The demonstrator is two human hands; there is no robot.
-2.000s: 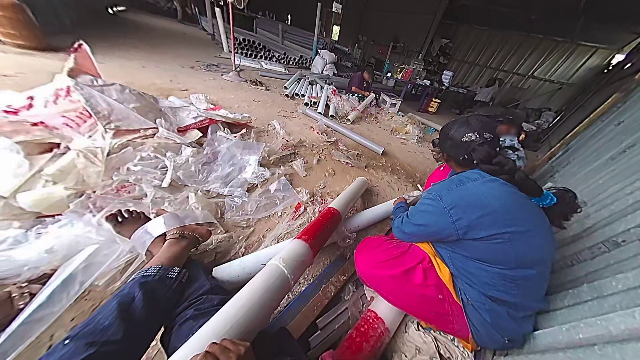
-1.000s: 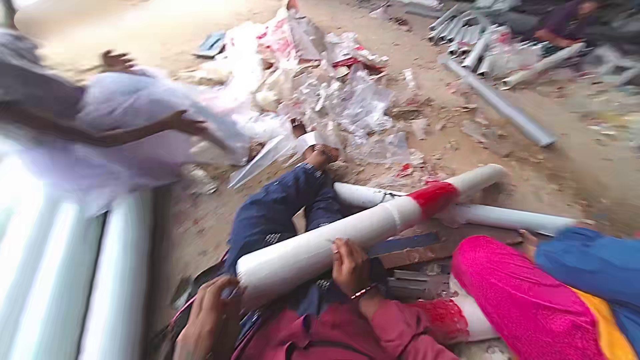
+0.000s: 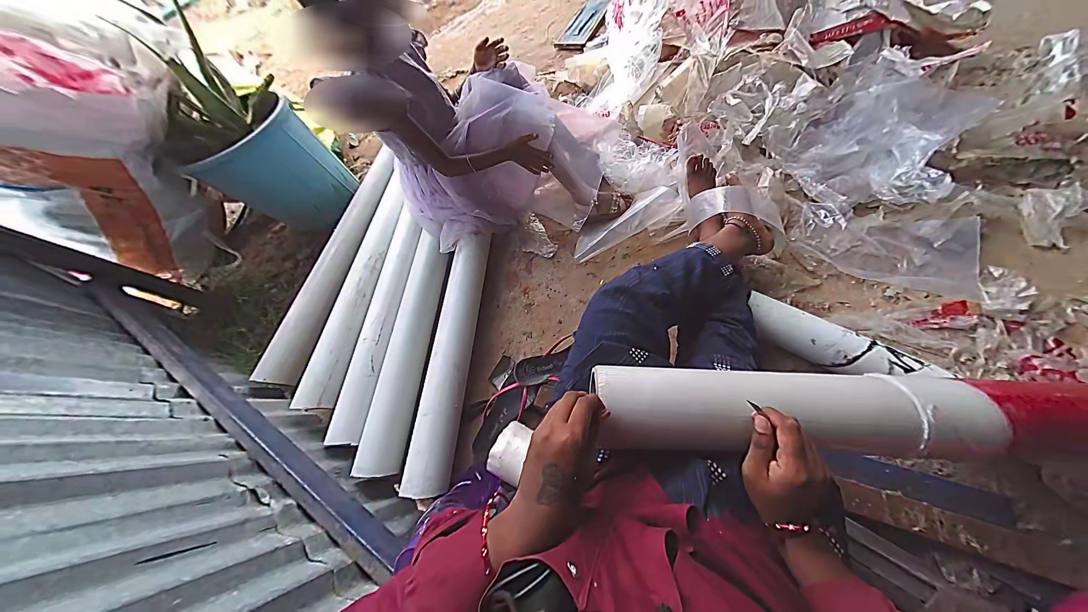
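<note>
A thick white plastic pipe [image 3: 765, 410] with a red band at its right part lies across my lap. A pale ring runs around it left of the red. My left hand [image 3: 561, 442] grips the rim at the pipe's left end, fingertips at the opening. My right hand [image 3: 786, 463] is beside the pipe's near side, pinching a small dark pointed blade [image 3: 755, 408] between thumb and finger, its tip over the pipe. Another white pipe [image 3: 816, 333] with dark marks lies beyond my legs, partly hidden.
Several white pipes [image 3: 442, 365] lie side by side at left. A person in a pale dress sits at their far ends. A blue plant pot [image 3: 285, 166] stands beyond, and corrugated metal sheet [image 3: 102, 476] fills the lower left. Clear plastic scraps [image 3: 858, 127] cover the ground ahead.
The view has swung far to the left. My left hand has come to the pipe's end; a second ago it was nearer me. My right hand has moved from the pipe's upper side to its near side.
</note>
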